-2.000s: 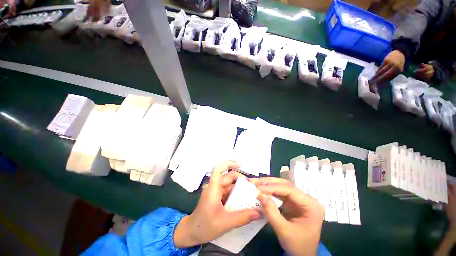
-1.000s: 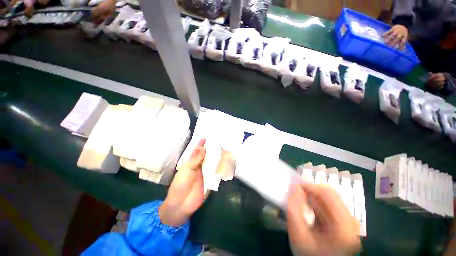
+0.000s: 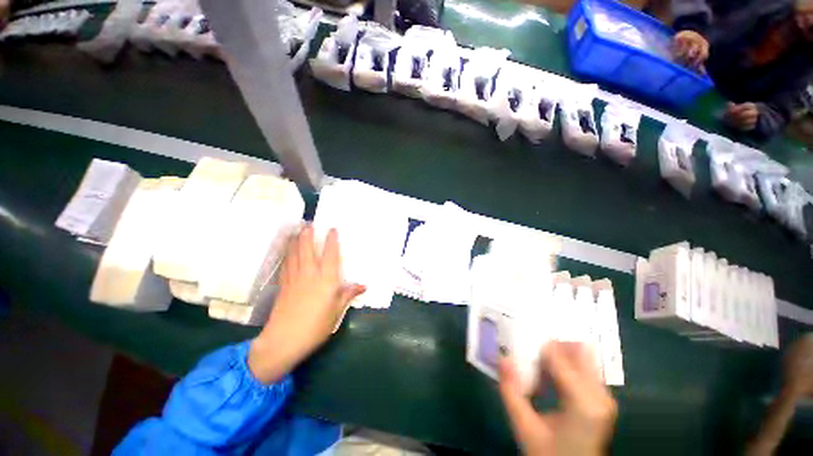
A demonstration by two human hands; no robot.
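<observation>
My right hand (image 3: 562, 401), blurred, holds a folded carton (image 3: 492, 334) by its lower part, with its purple picture panel showing, at the left end of a row of white folded cartons (image 3: 608, 329). My left hand (image 3: 307, 298) lies with spread fingers at the left edge of the fanned pile of flat white cartons (image 3: 361, 236), beside the cream carton stack (image 3: 254, 236). I cannot tell whether it grips a sheet. White leaflets (image 3: 441, 258) lie right of the fanned pile.
A second row of folded cartons (image 3: 704, 294) stands at right. A slanting metal upright (image 3: 267, 89) rises behind the piles. A printed leaflet stack (image 3: 98, 200) lies at far left. Bagged products (image 3: 481, 85) line the far belt. Another worker's hand is at the blue bin (image 3: 633, 53); a bare forearm shows at lower right.
My right hand has brought the carton to the near row at right. My left hand no longer holds up the white piece and now rests at the pile. The view has shifted slightly.
</observation>
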